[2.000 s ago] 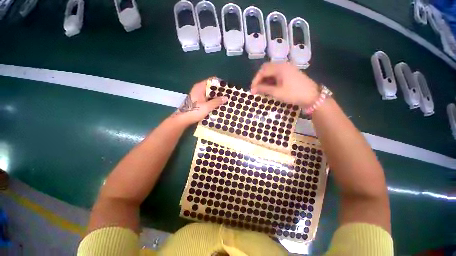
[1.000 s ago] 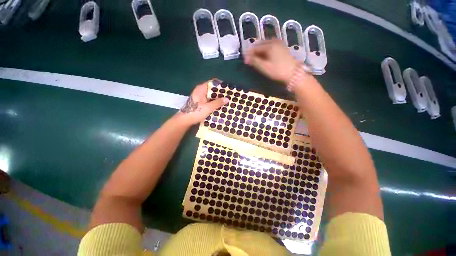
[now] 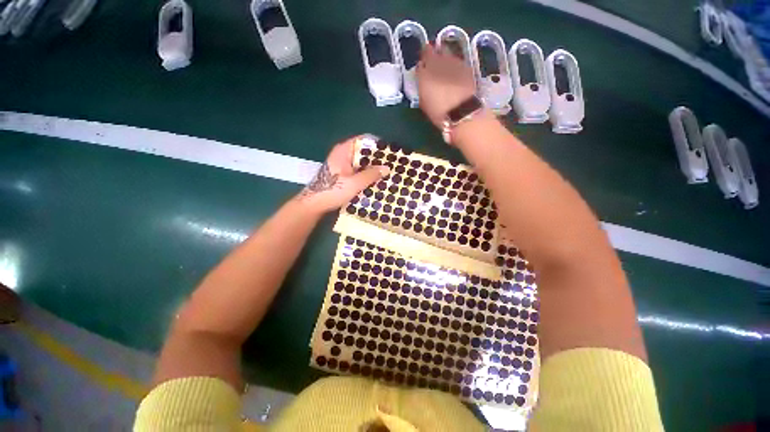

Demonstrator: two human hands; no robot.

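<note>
My left hand holds the left edge of a smaller cream dot sheet, thumb on top, over the larger dot sheet stack. Both carry rows of dark round pads. My right hand is over the row of white plastic housings on the green belt, covering parts of the second and third from the left. Its fingertips are blurred, so I cannot tell whether they hold a pad. The three housings to its right each show a dark spot on the solid end.
Two white housings lie apart at the upper left, and several more at the right. A white dividing strip crosses between the belt and the glossy green work surface. More white parts lie at both upper corners.
My right hand has moved from the top edge of the held sheet, up and forward to the housings. The housings have shifted to the right. My left hand and the sheets stay nearly in place.
</note>
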